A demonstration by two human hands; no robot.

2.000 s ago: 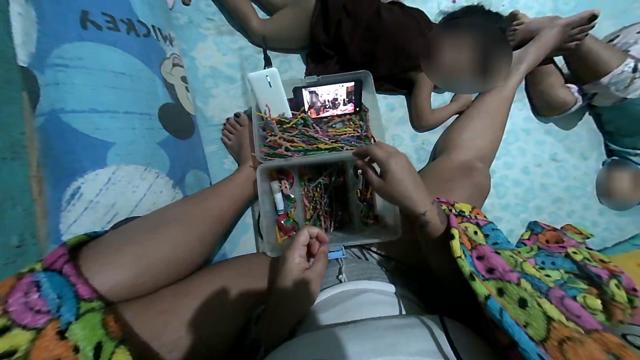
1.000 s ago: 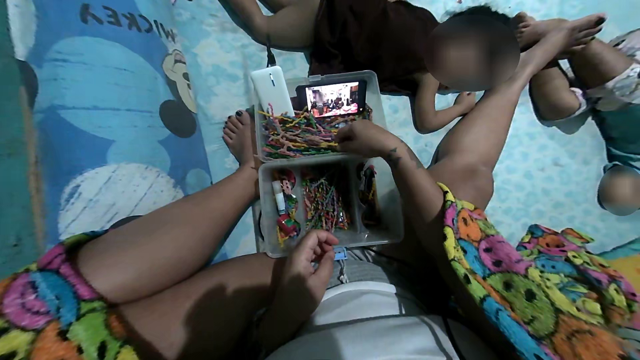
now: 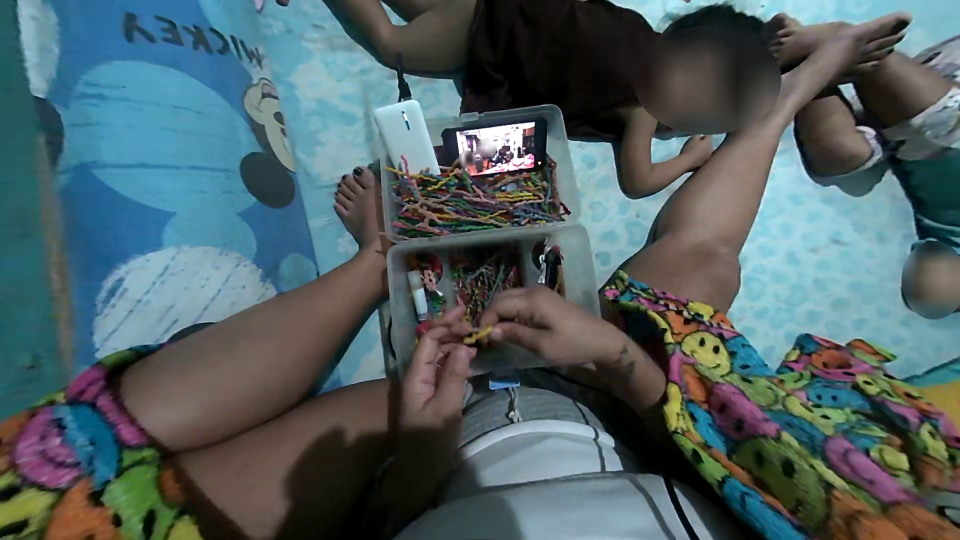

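My left hand [image 3: 437,360] and my right hand [image 3: 544,326] meet above the near half of an open clear plastic case [image 3: 587,277]. Between their fingertips is a short yellow twisted strand [image 3: 478,335], pinched from both sides. Under the hands, the case's middle compartment holds a heap of thin multicoloured twisted pieces [image 3: 484,281]. A white tube [image 3: 418,294] lies in the left compartment, and dark and white small items [image 3: 551,264] lie in the right one. The far half holds many loose colourful twisted strands [image 3: 480,201].
A lit phone [image 3: 499,147] and a white power bank [image 3: 406,135] with a cable lean in the case's far half. My bare legs lie on both sides. Beyond the case a person in a dark shirt [image 3: 555,60] lies on the blue floor covering. Another person's legs [image 3: 892,105] are at upper right.
My right hand reached to the strands in the far half a second ago; it has come back beside my left hand, and a yellow strand now shows between them.
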